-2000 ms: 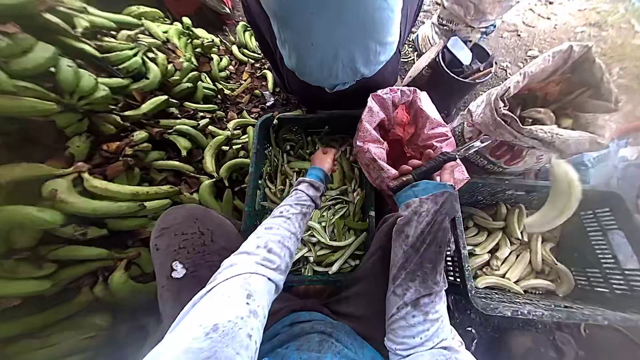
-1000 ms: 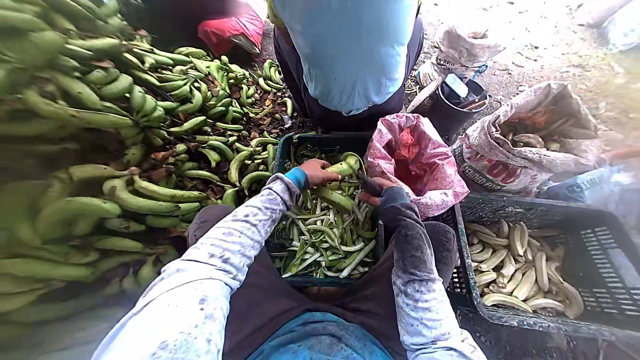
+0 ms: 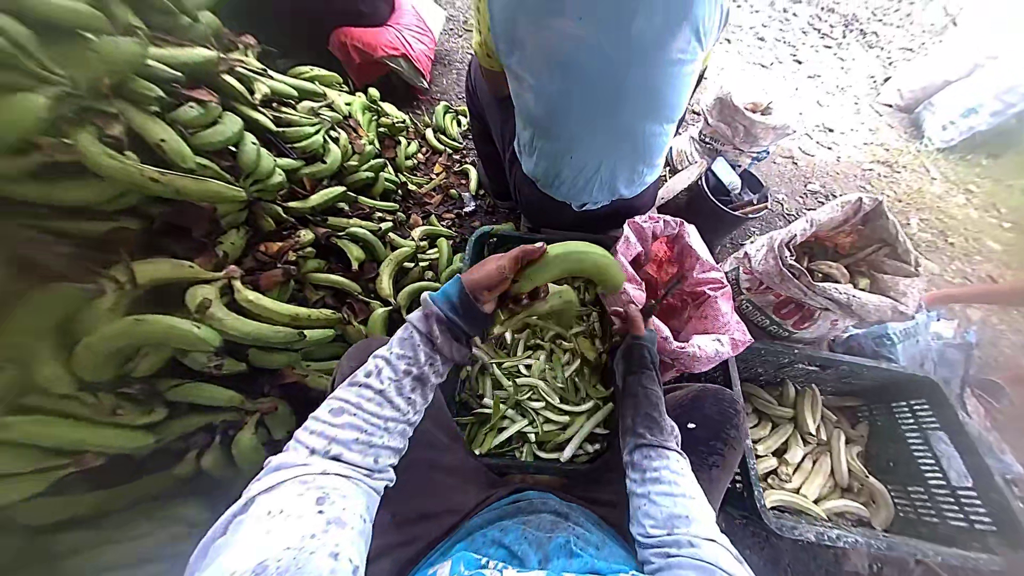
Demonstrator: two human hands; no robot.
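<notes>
My left hand [image 3: 502, 278] is closed around one end of a green plantain [image 3: 572, 266], held level above a dark plastic crate [image 3: 478, 240] of green peel strips [image 3: 544, 392]. To the right, beside the open pink woven sack [image 3: 704, 320], my right hand [image 3: 632, 318] grips a knife [image 3: 662, 294]; its blade points up and right over the sack, and the handle is mostly hidden in my fingers. Peeled plantains [image 3: 816, 464] lie in a second dark crate [image 3: 920, 408] at the right.
Green plantains [image 3: 264, 320] are heaped along the left. Ahead, close to the peel crate, is a person in a light blue garment [image 3: 592, 96]. A black bucket [image 3: 724, 208] and a printed woven sack [image 3: 808, 272] stand at the right. Another person's arm [image 3: 972, 294] shows at the right edge.
My left hand, down among the peels two seconds ago, is now raised with a green plantain. The knife and my right hand were against the plantain one second ago and are now apart from it.
</notes>
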